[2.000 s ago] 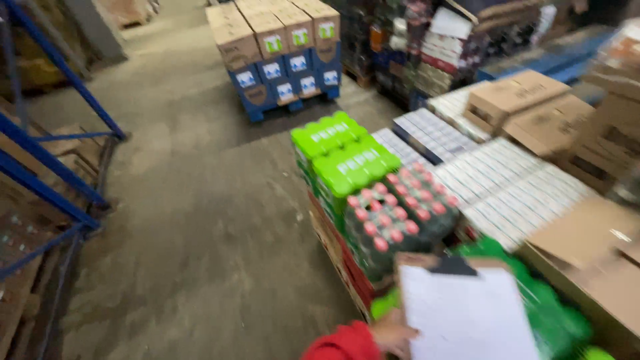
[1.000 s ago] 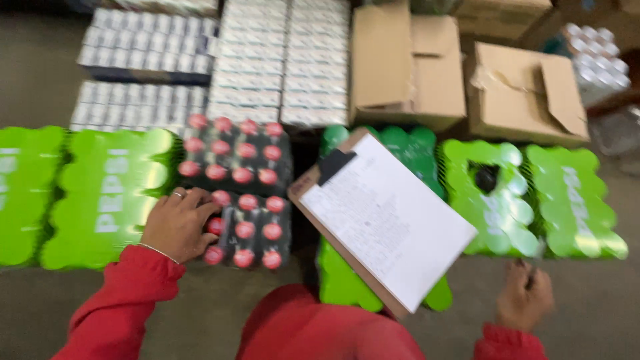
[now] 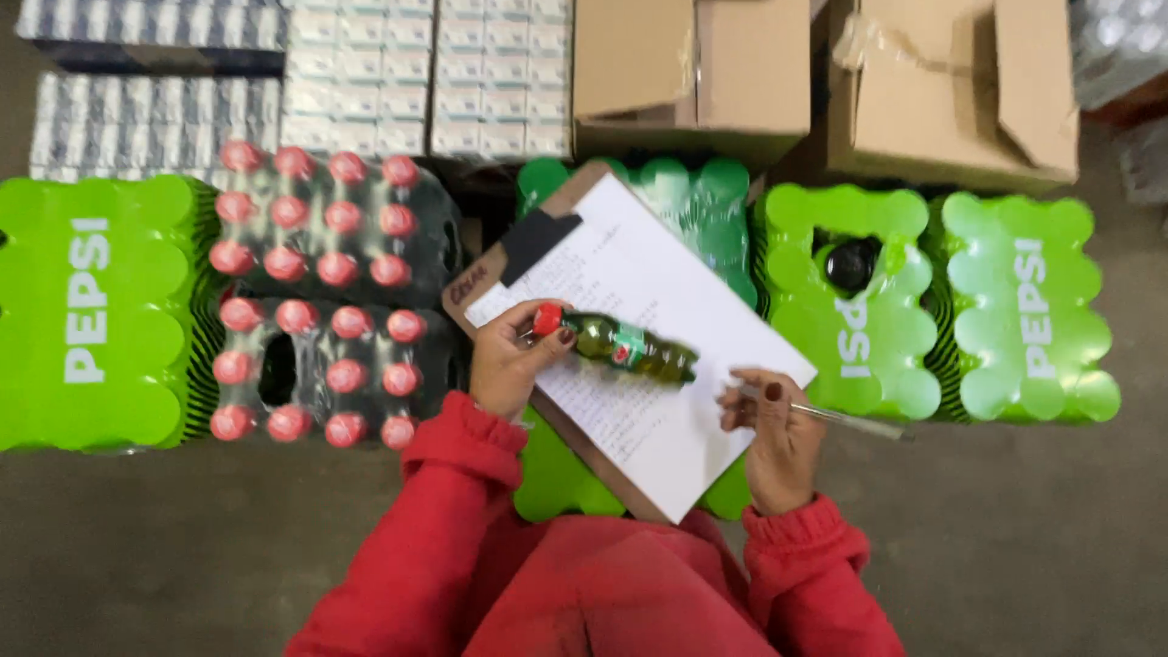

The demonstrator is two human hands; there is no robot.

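Between thumb and fingers, my left hand (image 3: 516,356) grips a small green soda bottle (image 3: 630,347) by its red cap. The bottle lies sideways over a clipboard (image 3: 474,287) with a white sheet (image 3: 675,465) bearing handwriting. My right hand (image 3: 776,438) holds a pen (image 3: 849,422) just right of the bottle's base, above the sheet's edge. The clipboard rests tilted on green shrink-wrapped packs (image 3: 707,214). Left of it is a pack of red-capped bottles (image 3: 347,374) with a dark gap among the caps, and a second such pack (image 3: 342,217) stands behind it.
Green Pepsi packs stand at the left (image 3: 137,310) and right (image 3: 1031,310); another (image 3: 849,342) has torn wrap with a black cap showing. Behind are wrapped stacks of small cartons (image 3: 356,82) and cardboard boxes (image 3: 639,64), (image 3: 949,109) with flaps. Concrete floor (image 3: 182,557) shows in front.
My left hand has moved from the red-capped packs to above the clipboard and now holds a bottle. My right hand has come in from the right to the sheet. Earlier the view looked along the aisle.
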